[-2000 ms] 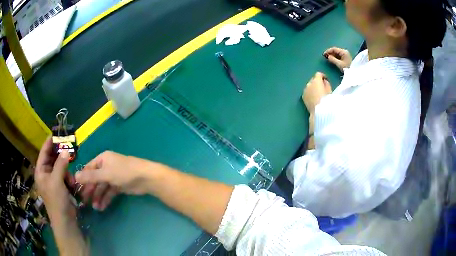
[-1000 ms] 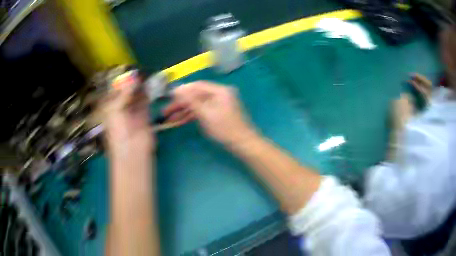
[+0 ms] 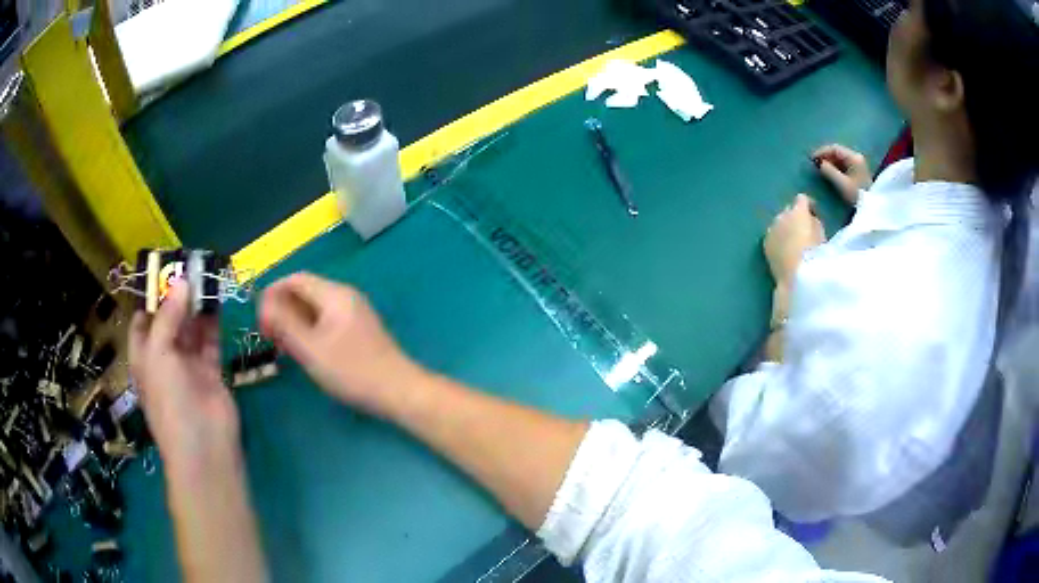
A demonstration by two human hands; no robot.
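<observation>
My left hand [image 3: 188, 370] holds up a small dark display unit [image 3: 171, 277] with a lit, coloured spot. Black binder clips grip it from opposite sides, one with a tan edge [image 3: 153, 281] on the left and one [image 3: 213, 282] on the right, wire handles outward. My right hand [image 3: 330, 336] is just right of it, apart from the unit, fingers curled with a gap and nothing visible in them. Another tan-edged binder clip [image 3: 254, 371] is between my hands; whether it rests on the mat or touches my left fingers is unclear.
Loose clips [image 3: 51, 399] are heaped at far left by the yellow post [image 3: 86, 148]. A white bottle [image 3: 367, 177] stands by the yellow line. A dark tool [image 3: 612, 169], wipes [image 3: 649, 85], clear tape [image 3: 536, 285] and black tray [image 3: 758, 40] lie beyond. A coworker [image 3: 877, 308] sits right.
The view swung toward the clip heap and back. The held unit now shows clips on two opposite sides, where one clip showed at its top before. My right hand has drawn apart from my left.
</observation>
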